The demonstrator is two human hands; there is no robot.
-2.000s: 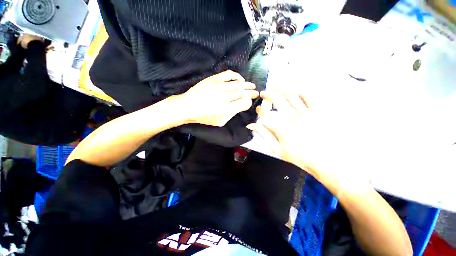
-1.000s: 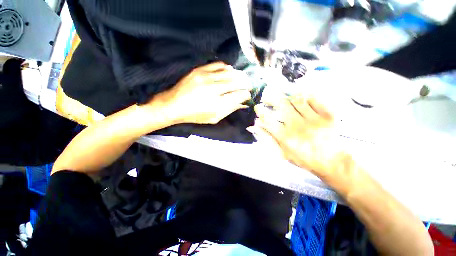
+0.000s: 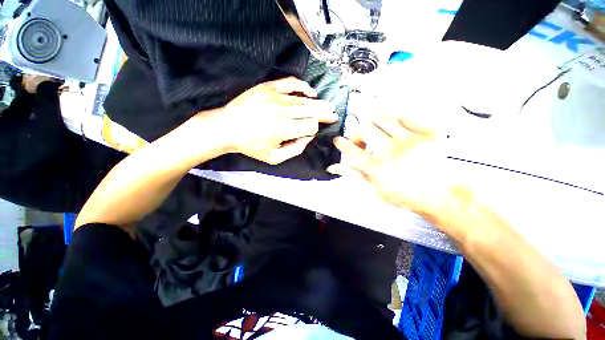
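The black pinstriped garment piece lies bunched on the table, left of the needle area. My left hand rests on its dark edge with the fingers bent and pointing right. My right hand is at the right of the cloth edge, thumb and fingertips at the dark margin. The two hands are close but apart. The shiny presser foot and needle area is just beyond my fingertips; glare hides the contact there. The white sewing machine stands at the right.
A black strip hangs across the machine arm. The white table has its front edge below my hands. A blue crate is under it. Dark cloth lies over my lap. Another person's dark sleeve is at the left.
The view has shifted over these frames. The cloth edge below my left hand, hanging lower two seconds ago, now lies flat along the table edge. My right hand has flattened onto the table.
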